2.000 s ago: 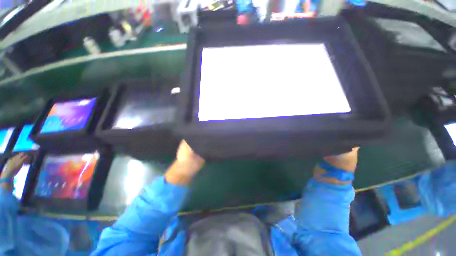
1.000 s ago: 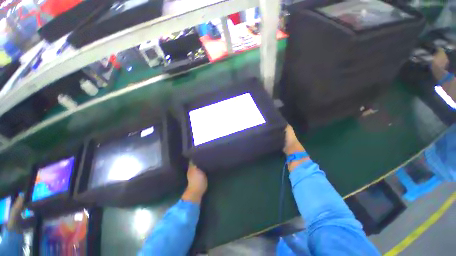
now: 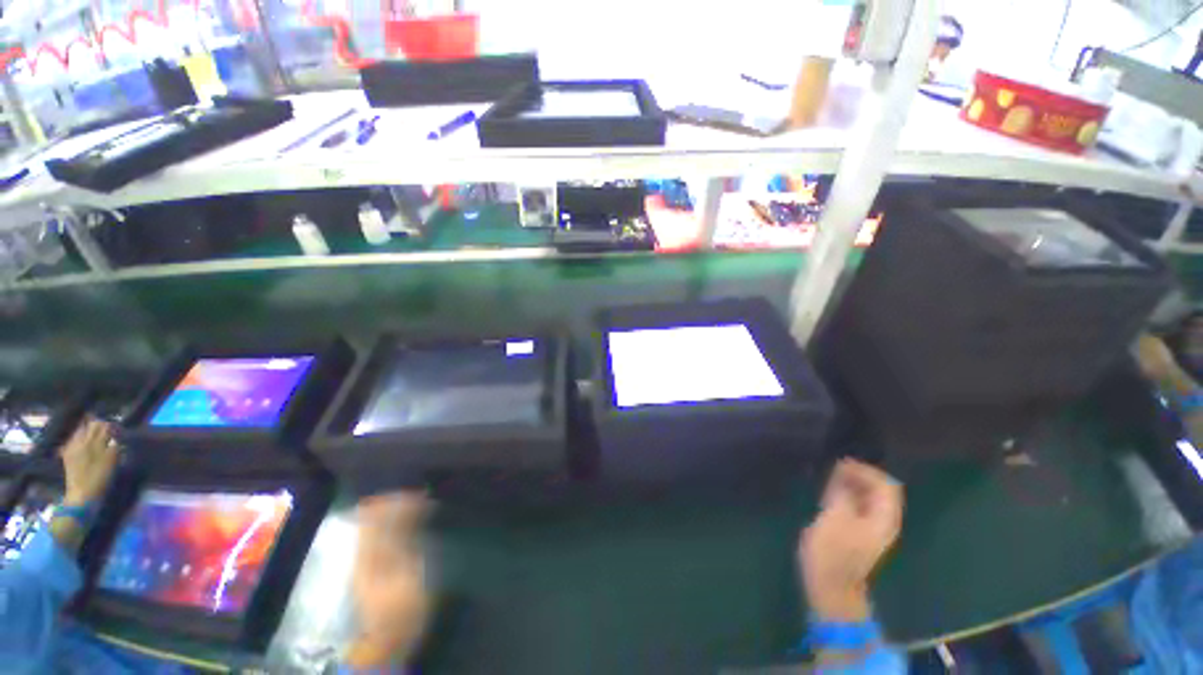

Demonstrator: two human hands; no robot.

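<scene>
A black foam tray [image 3: 712, 455] holding a tablet with a plain white lit screen [image 3: 693, 365] sits on the green bench mat. Left of it, a second foam tray [image 3: 442, 462] holds a dark-screened tablet [image 3: 455, 386] with a small white label at its upper edge. My left hand [image 3: 391, 580] is blurred, in front of the dark tablet's tray and apart from it; its finger pose is unclear. My right hand [image 3: 851, 534] is in front of the white-screen tray's right corner, apart from it, fingers curled, with no object visible in it.
Two trays with colourful tablets [image 3: 235, 392] [image 3: 198, 550] lie at the left, near another person's hand [image 3: 90, 462]. Stacked foam trays [image 3: 976, 330] stand at the right behind a pale post [image 3: 858, 172]. A shelf [image 3: 581, 165] crosses the back. Another hand [image 3: 1161, 363] shows at the right edge.
The white-screen tray, held raised at first, now rests on the bench beside the dark tablet's tray. Both my hands have let go and drawn back towards me. The view has shifted to show the upper shelf.
</scene>
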